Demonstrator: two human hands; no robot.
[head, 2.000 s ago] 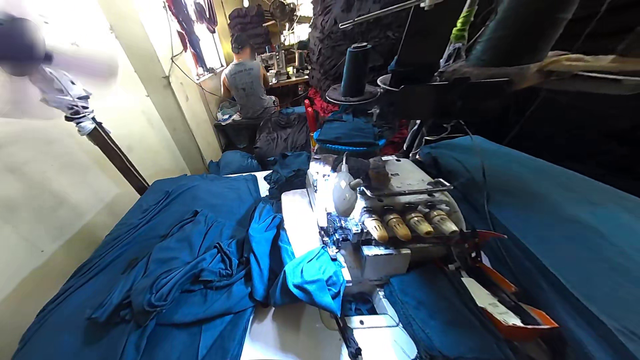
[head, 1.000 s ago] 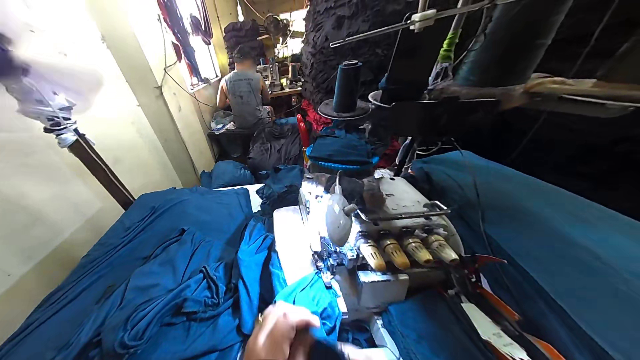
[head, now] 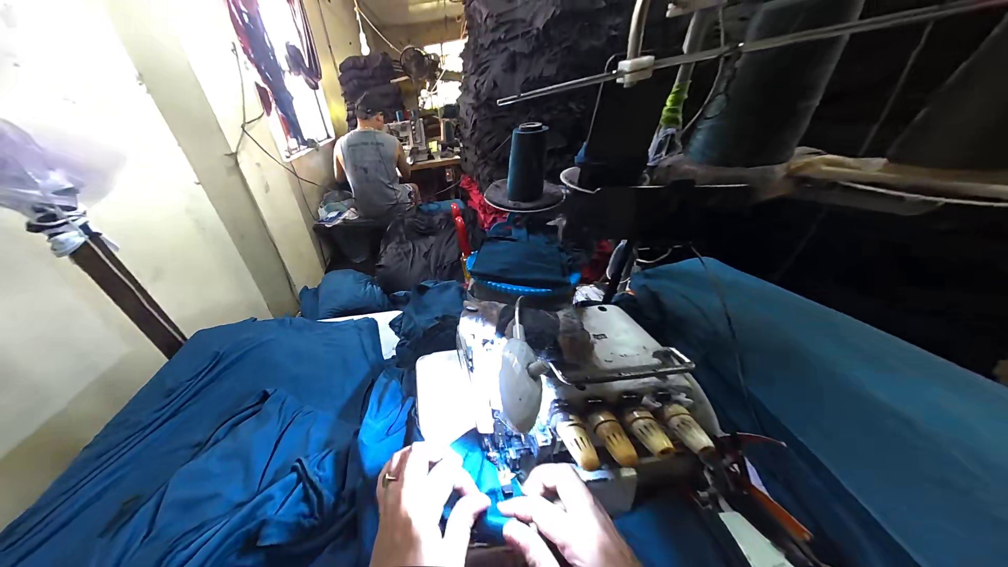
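Blue fabric (head: 490,521) lies bunched at the needle area of a white overlock sewing machine (head: 622,339). My left hand (head: 425,504), wearing a ring, pinches the fabric from the left. From the right, my right hand (head: 563,516) grips the same piece between thumb and fingers, just below the presser foot area. A small white lamp (head: 520,386) lights the spot from above. Several tension knobs (head: 610,439) line the machine's front, right of the lamp. The fabric edge between my fingers is partly hidden.
Heaped blue cloth (head: 228,457) covers the left side. More blue cloth (head: 835,378) spreads at right, near orange-handled scissors (head: 776,512). A dark thread cone (head: 527,165) and metal thread rods (head: 709,55) stand above the machine. A person (head: 372,161) sits at another machine behind.
Neither hand was in view two seconds ago. One second ago a blurred hand was over the bright blue fabric; now both hands hold it near the needle area.
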